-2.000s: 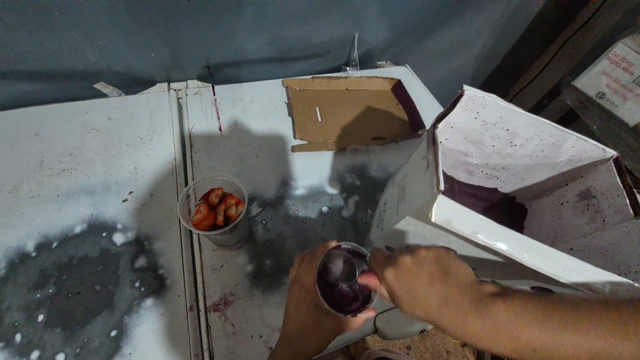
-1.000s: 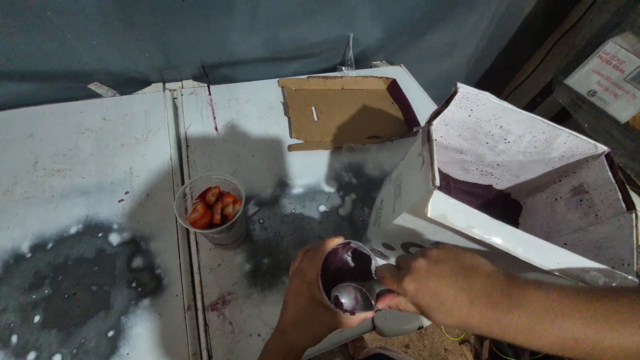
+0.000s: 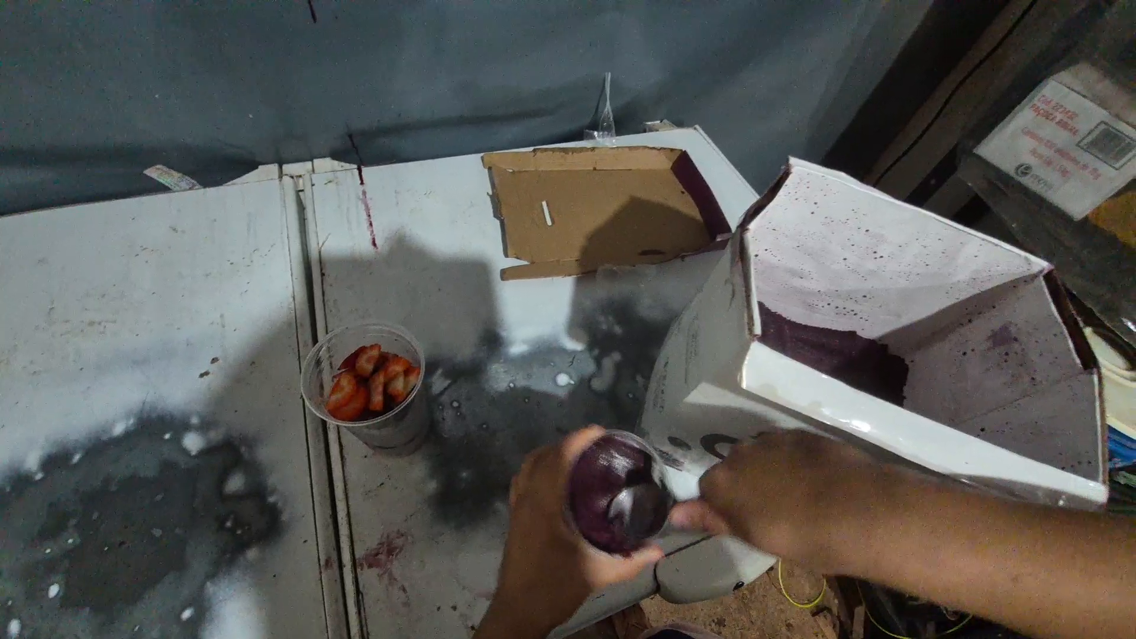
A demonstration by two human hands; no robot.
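Observation:
A clear plastic cup (image 3: pixel 590 515) with dark purple pulp in it is held by my left hand (image 3: pixel 550 532), fingers wrapped around its side. My right hand (image 3: pixel 772 497) grips the handle of a metal spoon (image 3: pixel 632 508), whose bowl rests in the purple pulp. Left of my hands, a second clear plastic cup (image 3: pixel 395 435) stands upright with sliced strawberries (image 3: pixel 368 383) at its top. Behind my right hand stands a tall open white cardboard box (image 3: pixel 701 390), its inner walls stained purple, with dark purple pulp (image 3: pixel 825 355) inside.
The white freezer lids (image 3: pixel 390 293) meet at a seam and carry dark wet patches and purple stains. A shallow brown cardboard piece (image 3: pixel 595 213) lies toward the back. A printed white carton (image 3: pixel 1061 142) sits at the upper right. A grey sheet (image 3: pixel 444 71) hangs behind.
The spoon's bowl has shifted about inside the held cup, with my right hand keeping its hold. Both hands stay beside the box, and the strawberry cup has not moved on the lid.

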